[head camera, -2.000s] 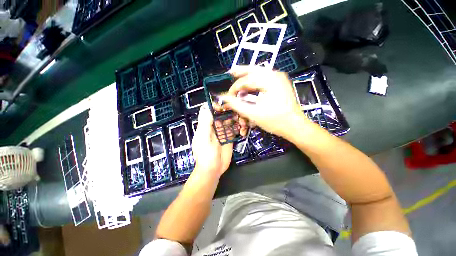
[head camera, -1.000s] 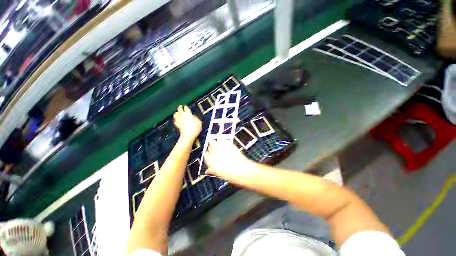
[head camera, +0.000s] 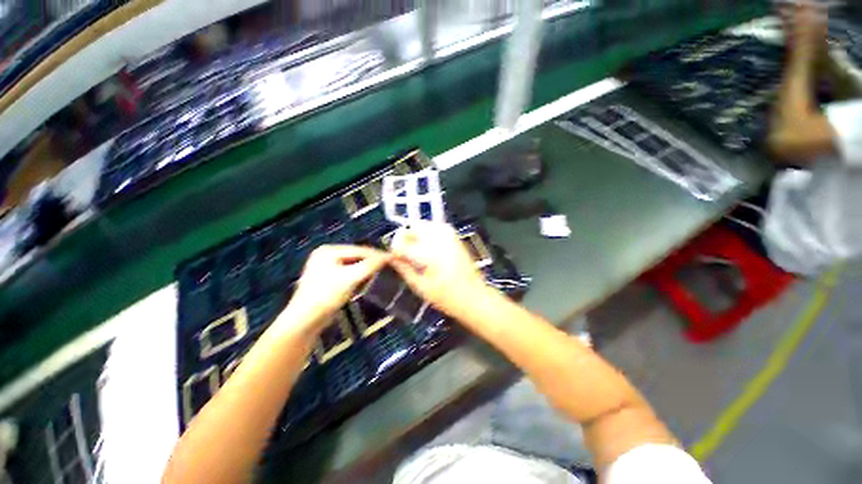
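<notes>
The black phone tray (head camera: 284, 222) lies on the bench in front of me, with rows of dark phone housings, some with yellowish frames around their screens. My right hand (head camera: 430, 260) holds a white lens carrier sheet (head camera: 413, 197), which stands out above the hand over the tray. My left hand (head camera: 333, 277) is over the middle of the tray, its fingertips meeting my right fingertips. The image is blurred, and I cannot tell whether the left fingers grip anything. The sheet's lower part is partly hidden by my right hand.
White empty carrier sheets (head camera: 146, 378) lie left of the tray. A dark crumpled clump (head camera: 515, 168) and a small white card (head camera: 555, 226) lie to its right. Farther right are spare lens sheets (head camera: 652, 146), another person's arm (head camera: 797, 104) and a red stool (head camera: 723, 284).
Two seconds ago my left hand held a phone; now no phone shows in it. Since one second ago it has moved from the tray's far side to my right fingertips. The view has shifted.
</notes>
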